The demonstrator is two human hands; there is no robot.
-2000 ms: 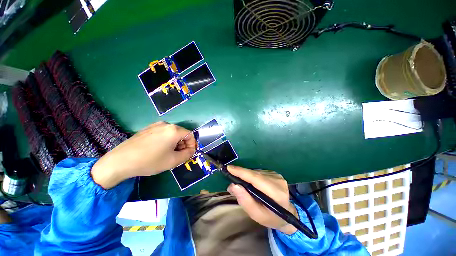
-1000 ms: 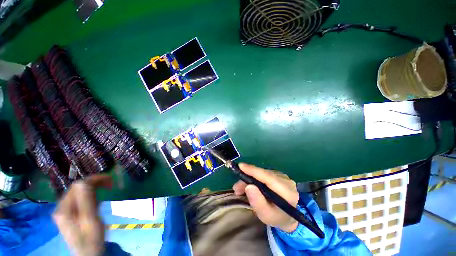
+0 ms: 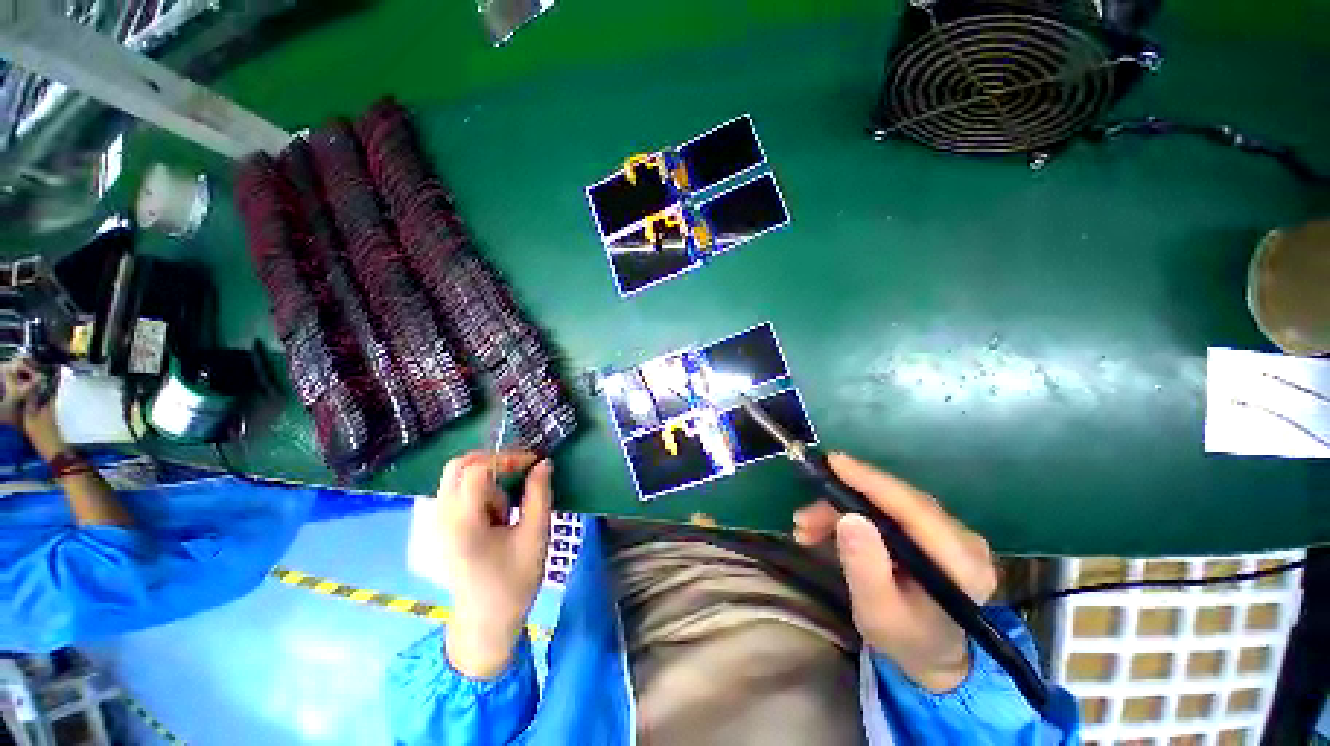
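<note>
My right hand (image 3: 904,561) holds a black soldering iron (image 3: 934,576), its metal tip over the near group of LCD display modules (image 3: 678,464). My left hand (image 3: 493,539) is at the near ends of the bundled red-and-black wires (image 3: 423,248), thumb and fingers close together; a thin pale strand shows above the fingertips, but whether they pinch it is unclear. The near group lies flat with orange flex circuits (image 3: 674,437) and white glare. A second group of display modules (image 3: 649,262) lies farther back on the green mat.
A black fan (image 3: 992,88) stands at the back right. A cardboard tube (image 3: 1295,287) and white paper (image 3: 1266,405) lie at the right. A slotted tray (image 3: 1167,641) is below the bench edge. Another person's arm (image 3: 88,496), a spool (image 3: 197,401) and dark equipment (image 3: 161,313) are at far left.
The view has swung left, so bench items appear farther right. My left hand has left the near modules and is now at the wire bundles. The right hand still holds the iron over the modules.
</note>
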